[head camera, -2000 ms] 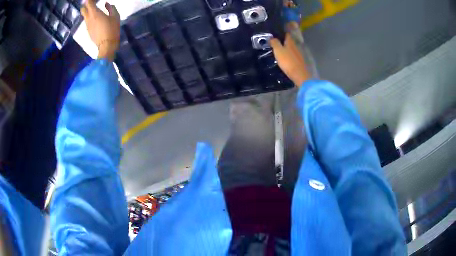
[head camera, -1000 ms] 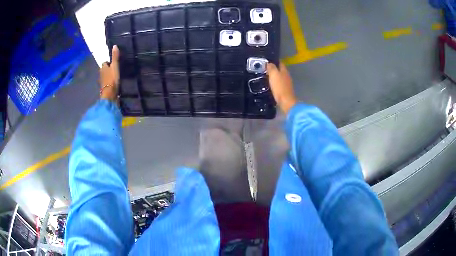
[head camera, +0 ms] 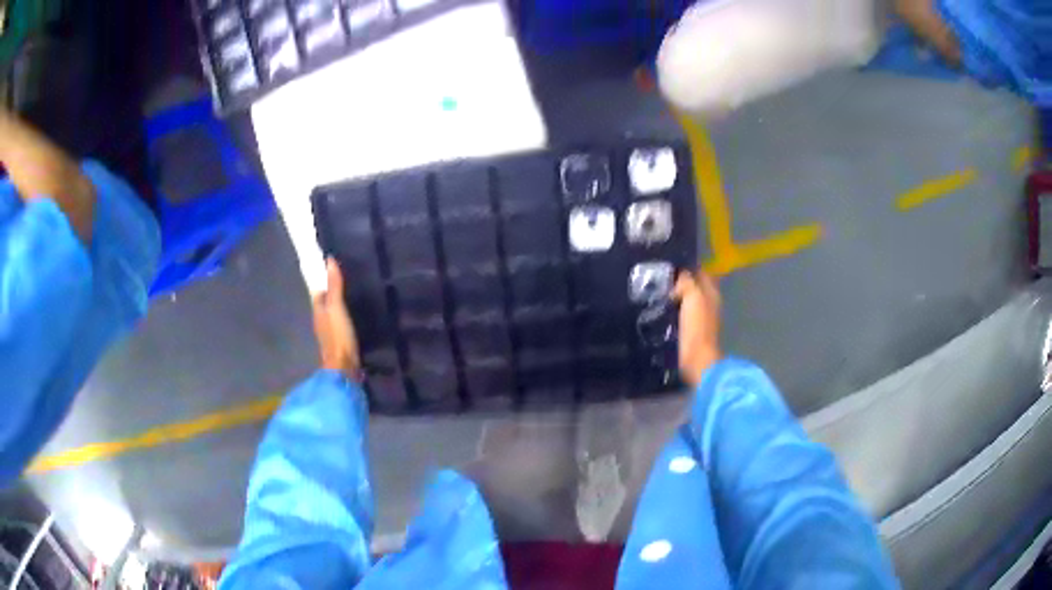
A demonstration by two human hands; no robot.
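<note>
A large black blister tray [head camera: 461,288] with square pockets is held level in front of me. Its right-hand columns hold several white-faced housings [head camera: 592,228] and dark clear-rimmed parts; the pockets to the left show no parts. My left hand [head camera: 336,323] grips the tray's left edge. My right hand [head camera: 698,325] grips the right edge beside a housing. Fingers under the tray are hidden. A white board [head camera: 404,115] lies partly behind the tray. The picture is somewhat blurred.
Another black tray [head camera: 312,40] is at the top left over the white board. A person's blue sleeve and arm [head camera: 52,277] are at the left; another blue sleeve [head camera: 1004,46] is top right. A blue plastic stool [head camera: 202,173] stands on the grey floor with yellow lines.
The held tray sits lower and further right in view. More of the white board and the other tray shows above it. People's sleeves have come into view at the left and top right.
</note>
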